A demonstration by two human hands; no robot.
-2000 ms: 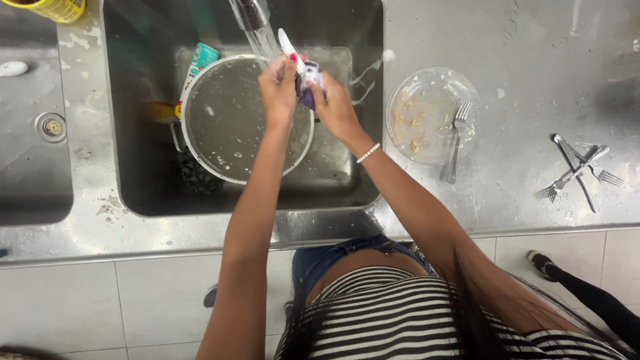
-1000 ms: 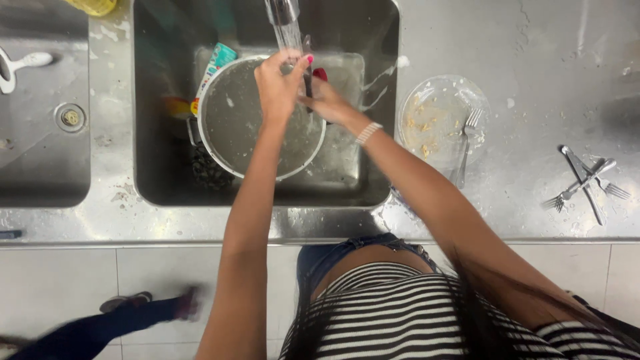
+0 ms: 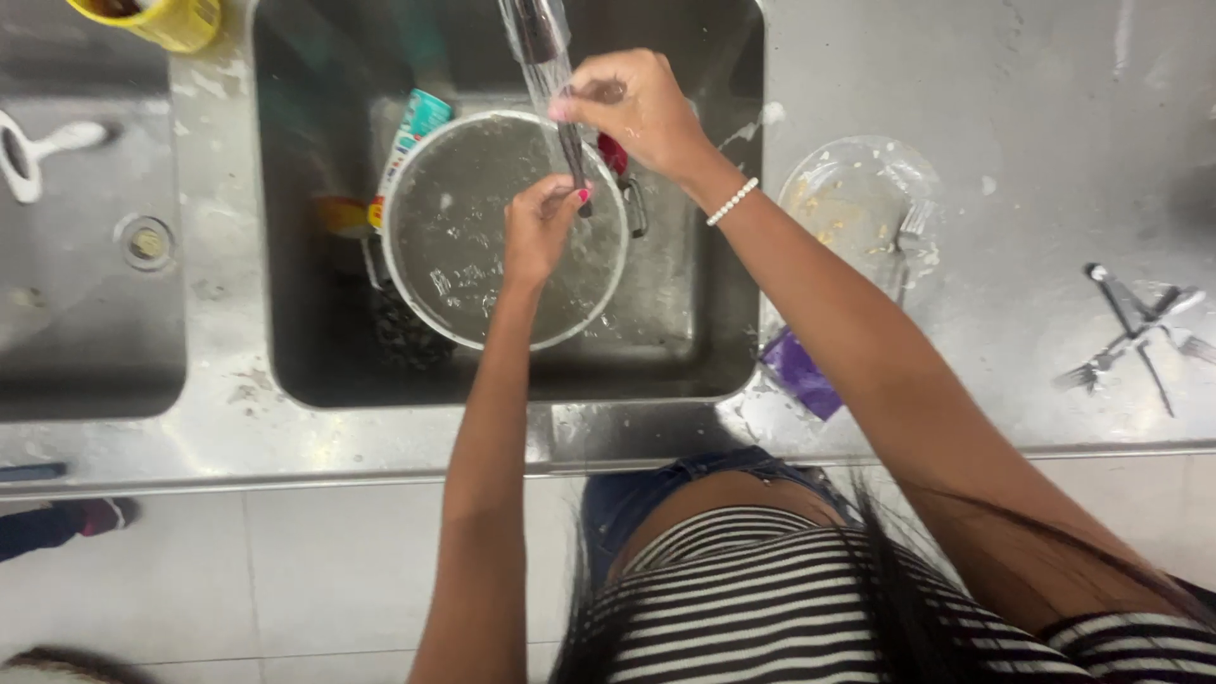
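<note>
My left hand (image 3: 543,228) pinches the lower end of a slim dark utensil (image 3: 572,152), while my right hand (image 3: 632,109) has its fingers on the upper part. The utensil's kind cannot be told. It is under water running from the faucet (image 3: 537,33). Below lies a large round pot (image 3: 622,237) full of water, standing in the sink basin. A red object (image 3: 613,153) shows between the pot and my right hand. A purple sponge or cloth (image 3: 803,372) lies on the sink's front right rim, beside my right forearm.
Right of the basin, a clear plate (image 3: 841,161) bears food scraps and a fork (image 3: 912,228). Several forks and other cutlery (image 3: 1135,332) lie crossed farther right. A teal and white container (image 3: 426,114) leans by the pot. A white-handled item (image 3: 71,140) lies in the left sink; a yellow container (image 3: 185,24) stands behind.
The purple item, in my hands two seconds ago, now lies on the sink's front right rim. My right hand has moved up the utensil. A person's leg at lower left has shifted left.
</note>
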